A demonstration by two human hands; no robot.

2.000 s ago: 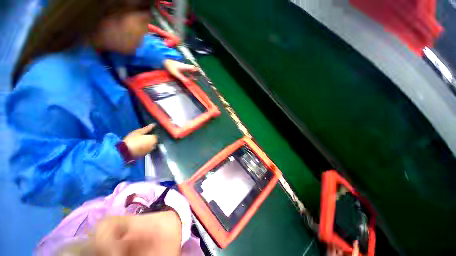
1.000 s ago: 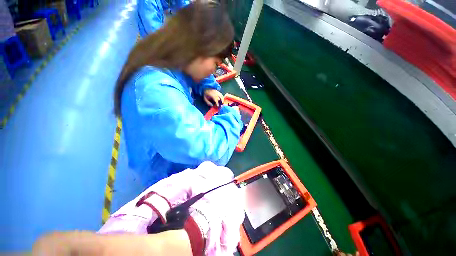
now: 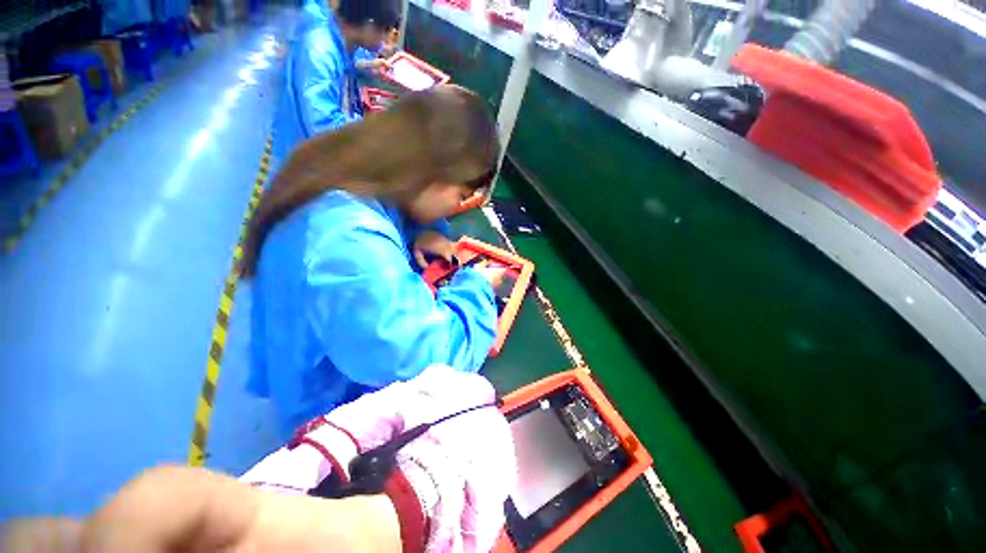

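Observation:
A tablet unit (image 3: 551,459) lies open in a red-orange frame (image 3: 630,434) on the dark green bench, with its grey battery in the middle and its board at the far right end. My left hand (image 3: 162,513) is large, blurred and cut off at the lower left, raised close to the camera and away from the tablet. Its fingers are not clear. A pink sleeve and a dark cord at the wrist show, and the sleeve covers the tablet's left side. My right hand is not in view.
A person in a blue smock (image 3: 368,292) bends over another framed tablet (image 3: 519,292) beyond mine. Part of a red frame (image 3: 754,531) shows at the bottom right. A green belt (image 3: 605,335) runs past the chipped bench edge. A metal post (image 3: 519,103) stands farther off.
The view has swung up and leftward, showing more floor and another worker. My left hand and sleeve have shifted and the sleeve now covers the tablet's left side. The neighbour bends over their tablet.

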